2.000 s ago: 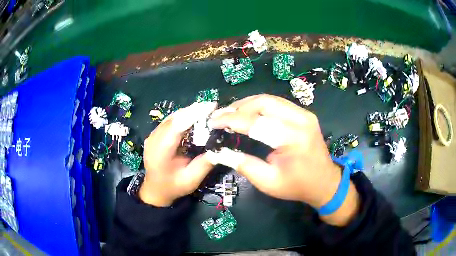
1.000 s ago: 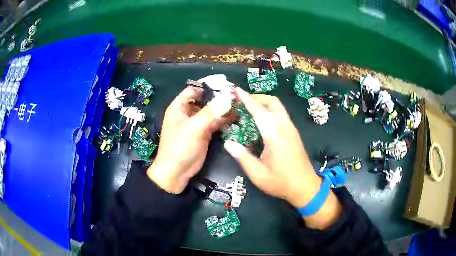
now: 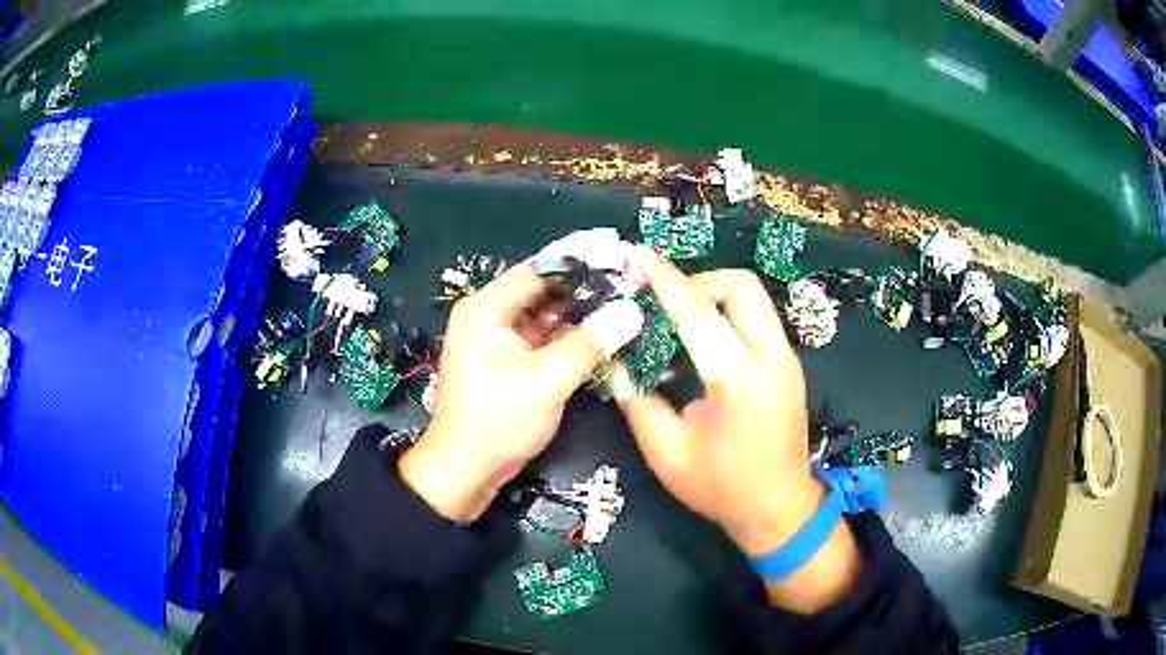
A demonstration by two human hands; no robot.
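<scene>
My left hand (image 3: 512,378) and my right hand (image 3: 729,397) meet over the middle of the mat, with white covers on some fingertips. My right hand grips a green circuit board (image 3: 656,348) by its edge. My left hand holds a dark and white part (image 3: 595,275), partly hidden by the fingers and blurred; its exact shape cannot be told. The board and this part are close together; any wires between them are hard to make out. A blue band is on my right wrist.
Wired board assemblies lie at the left (image 3: 371,365), at the right (image 3: 991,320), behind my hands (image 3: 675,228) and in front of them (image 3: 559,585). A blue corrugated sheet (image 3: 115,346) stands left. A carton tray (image 3: 1055,563) with a cream ring (image 3: 1101,450) is right. A green belt (image 3: 512,77) runs behind.
The dark part held between both hands two seconds ago is now in my left hand, and a green board shows in my right. The view has shifted slightly.
</scene>
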